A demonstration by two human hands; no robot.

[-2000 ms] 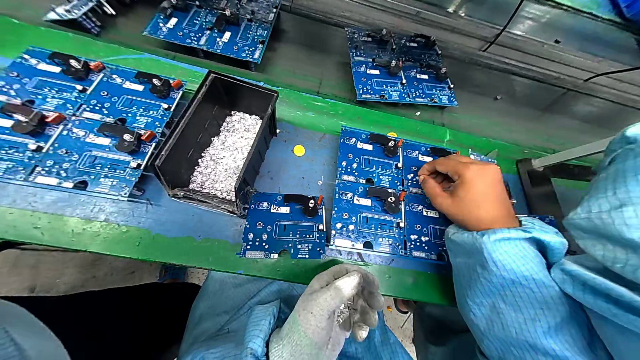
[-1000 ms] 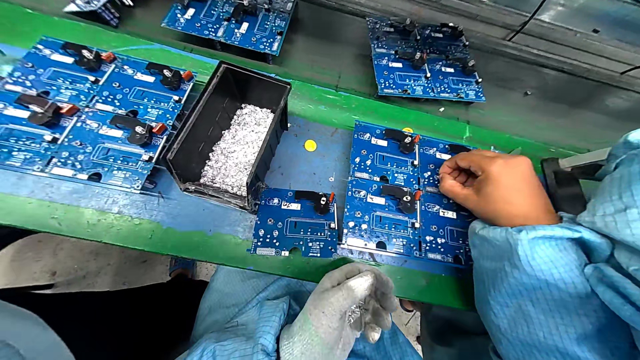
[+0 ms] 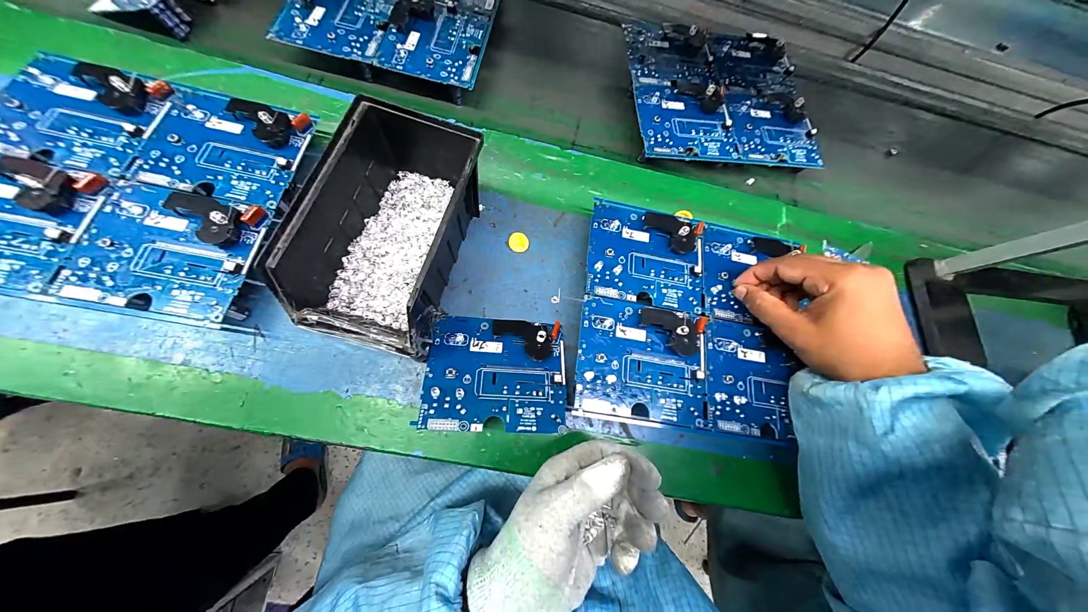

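Note:
My left hand point(image 3: 578, 527), in a pale knitted glove, is curled below the table's front edge around several small clear parts point(image 3: 597, 529). My bare right hand point(image 3: 829, 314) is over the right half of a blue circuit board panel point(image 3: 643, 374), thumb and index fingertip pinched together at its surface; whether a small part is between them cannot be told. The panel carries black components and red capacitors. A single blue circuit board point(image 3: 493, 382) lies just left of the panel. Left of that stands a black plastic bin point(image 3: 297, 263) holding a heap of small clear parts point(image 3: 393, 255).
More board panels lie at the left point(image 3: 170, 195), at the back point(image 3: 391, 38) and at the back right point(image 3: 722, 102). A yellow round sticker point(image 3: 518, 242) is on the blue tabletop. A black and grey frame point(image 3: 960, 297) stands at the right. Another person's leg point(image 3: 255, 518) shows lower left.
The right hand has moved slightly up the right half of the panel, with its fingertips still at the board. The gloved left hand stays curled below the table edge. The view has shifted slightly.

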